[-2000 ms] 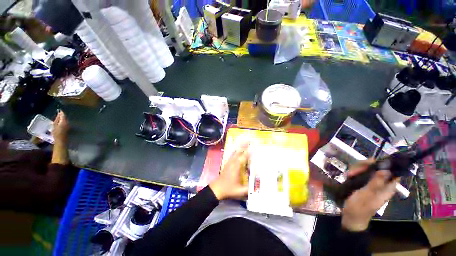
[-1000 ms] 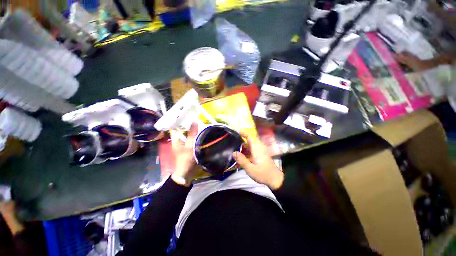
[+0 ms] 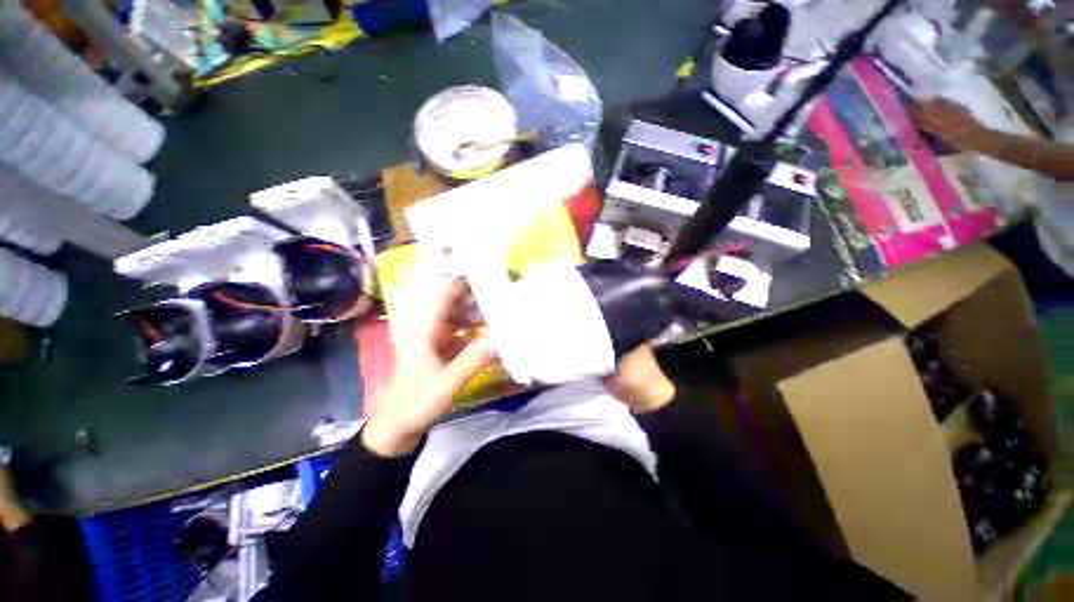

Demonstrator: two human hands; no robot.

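A white camera housing (image 3: 554, 323) with its flat white mounting arm (image 3: 506, 209) is held over the yellow jig (image 3: 406, 282). The housing is tipped on its side, and a glossy black part (image 3: 632, 308) shows at its right end. My left hand (image 3: 422, 374) holds the unit at the arm's left side, with fingers partly behind it. My right hand (image 3: 642, 379) is at the housing's lower right, mostly hidden behind it and the black part. The black screwdriver (image 3: 728, 194) hangs slanted above the screw feeders.
Several partly assembled units (image 3: 242, 312) stand at left. An open tin (image 3: 465, 132) and clear bag (image 3: 544, 88) are behind the jig. Two screw feeders (image 3: 667, 167) stand right. A carton (image 3: 877, 441) holds black parts. Another person's hand (image 3: 952, 122) is at far right.
The unit has turned from its black interior facing up onto its side, and its arm has swung across the jig. My right hand has moved behind it. The view has shifted slightly.
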